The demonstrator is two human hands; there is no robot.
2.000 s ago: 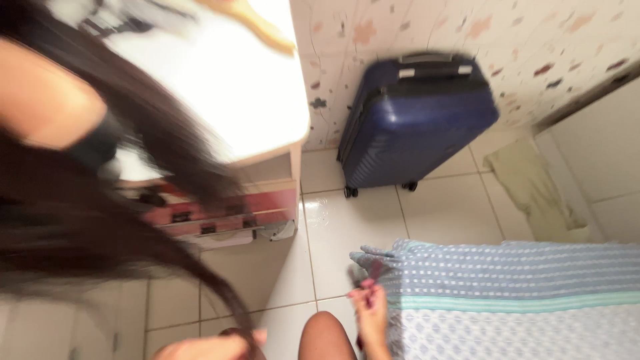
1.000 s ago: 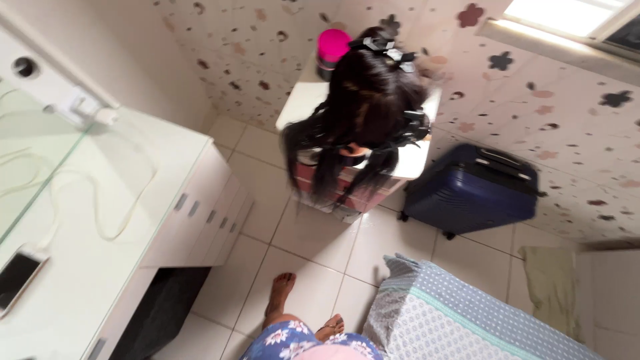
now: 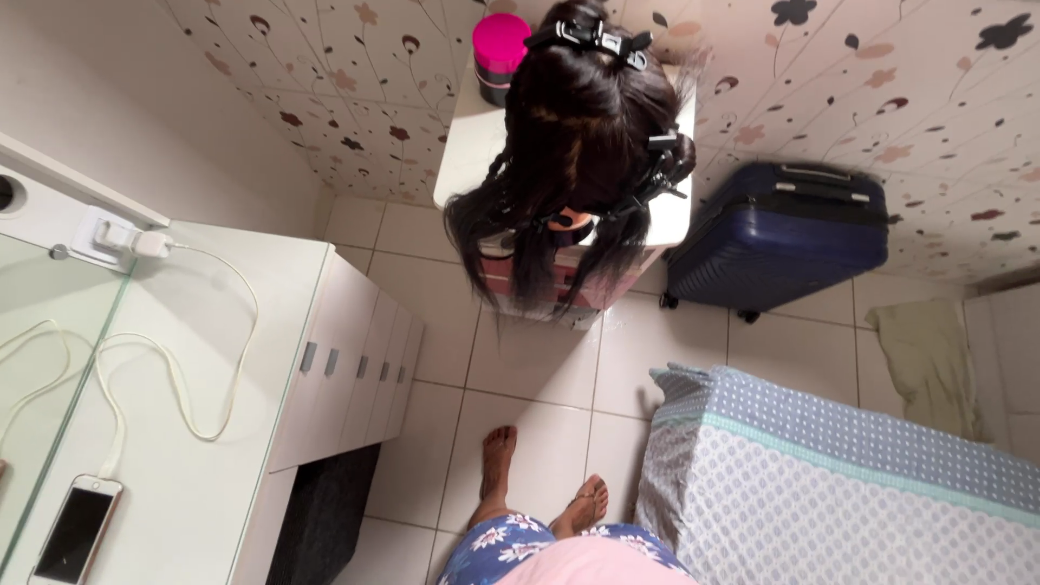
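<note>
Neither my left hand nor my right hand shows in the head view now. In front of me a head of long dark hair [image 3: 601,114], apparently a mannequin head, is over a small white-topped drawer cabinet [image 3: 475,142]. The hair is parted into sections and hangs down over the pink drawer fronts. Black hair clips [image 3: 597,41] hold it at the top, and another clip [image 3: 662,142] sits at the right side. A round container with a pink lid [image 3: 500,42] stands beside the head at the back left.
At left, a white dresser [image 3: 203,325] carries a charging phone [image 3: 77,528] and its white cable [image 3: 244,349]. A dark blue suitcase [image 3: 788,244] stands by the patterned wall. A bed with a patterned cover [image 3: 812,487] fills the lower right; a greenish cloth [image 3: 926,366] lies beyond it.
The view has swung away from its close position over the hair. My hands, seen low in the frame two seconds ago, are out of sight. Over the last second the head has stayed on the cabinet.
</note>
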